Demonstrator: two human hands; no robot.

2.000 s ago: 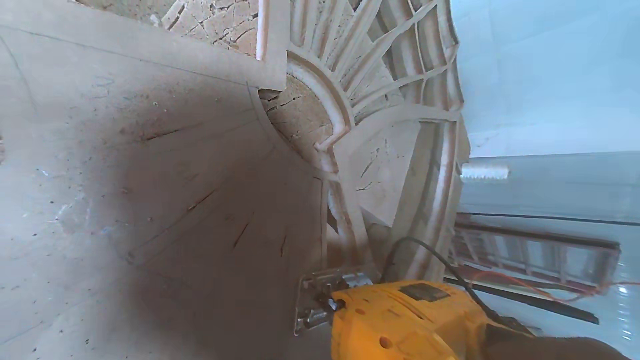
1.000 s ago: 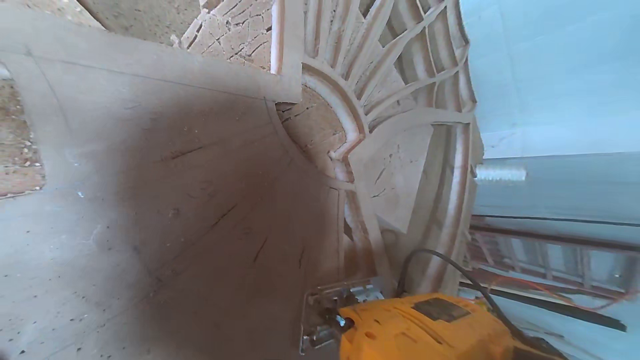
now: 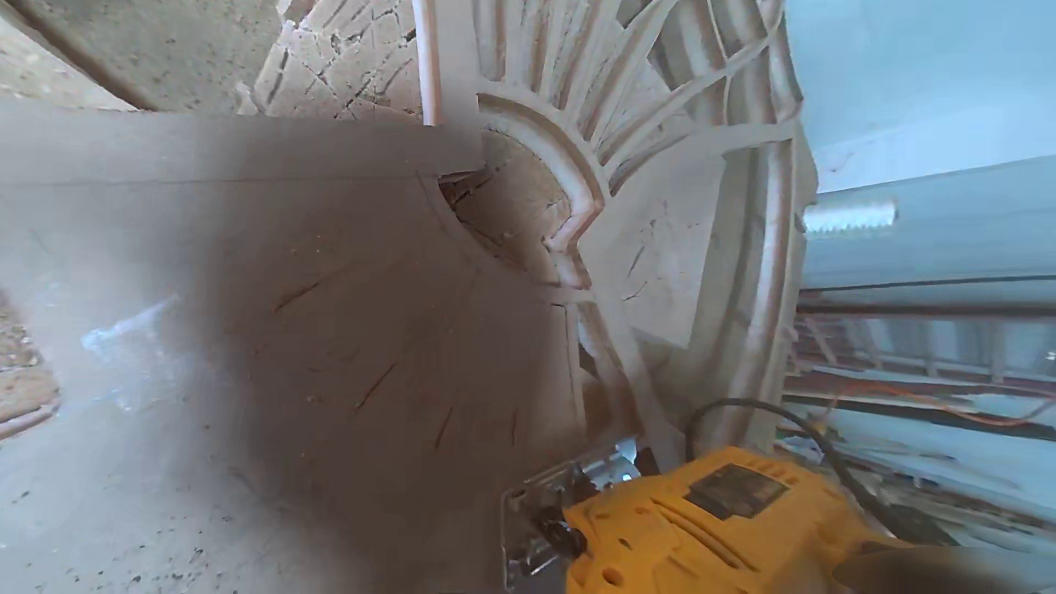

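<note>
A yellow corded jigsaw (image 3: 701, 528) lies across the bottom right, its metal base plate (image 3: 553, 503) on the brown board (image 3: 355, 330) beside a narrow cut opening. A dark blurred shape at the lower right corner, by the rear of the tool, may be part of a hand or sleeve; I cannot tell which. Neither of my hands can be made out. Near the middle, a curved cutout (image 3: 524, 198) opens in the board, and fan-like curved ribs (image 3: 577, 74) spread above it. The jigsaw's blade is hidden.
A black cord (image 3: 775, 406) loops behind the jigsaw. At the right stand a ladder-like frame (image 3: 916, 338) and an orange cable (image 3: 949, 396), with strips of material below them. A cracked, scored panel (image 3: 346, 62) shows through an opening at the top, and another opening (image 3: 21, 371) is at the left edge.
The view has shifted, bringing more of the openings at the left and top into sight. The jigsaw remains at the lower right beside the narrow opening.
</note>
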